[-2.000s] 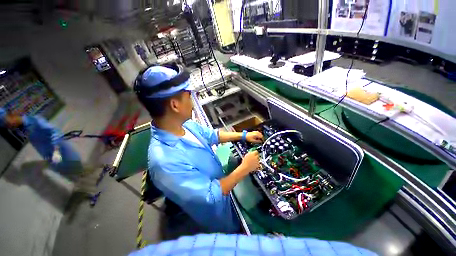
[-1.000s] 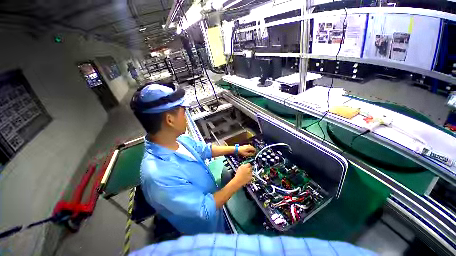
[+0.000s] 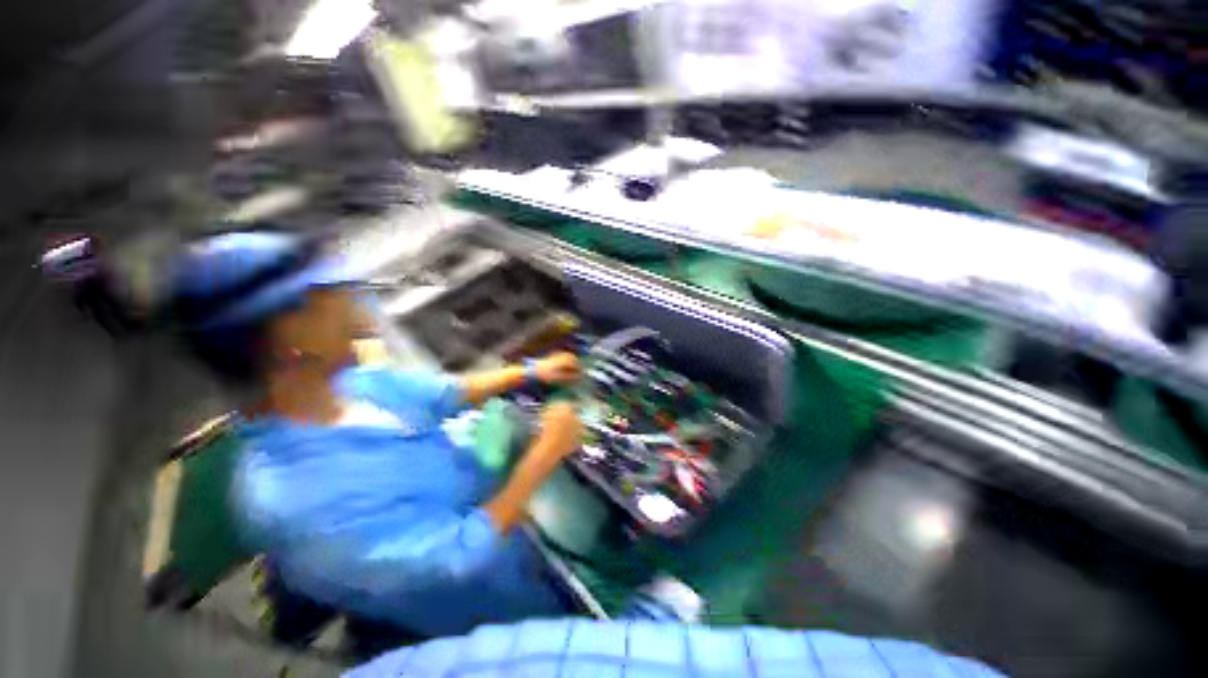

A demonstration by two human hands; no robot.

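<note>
An open dark chassis [image 3: 676, 450] lies on the green surface, its tall grey side panel [image 3: 742, 347] upright at the back. Blurred red and white wires, a pale loop and green patches show inside. A person in a blue cap and shirt [image 3: 371, 490] stands at its left side, with both bare hands over its near left part. What the hands touch is too blurred to tell. Neither of my hands can be made out. A small pale patch [image 3: 673, 599] shows at the bottom; whether it is a gloved hand is unclear.
The aluminium conveyor rail [image 3: 980, 417] runs from upper left to lower right. Behind it is a long white shelf [image 3: 914, 258] with blurred items. A grey compartment frame [image 3: 484, 311] lies beyond the chassis. A green-topped stand [image 3: 199, 510] is behind the person. Blue cloth [image 3: 662, 652] fills the bottom edge.
The view has swung to the right and blurred, so the person and chassis sit further left. The pale patch has appeared at the bottom. The person's hands remain over the chassis.
</note>
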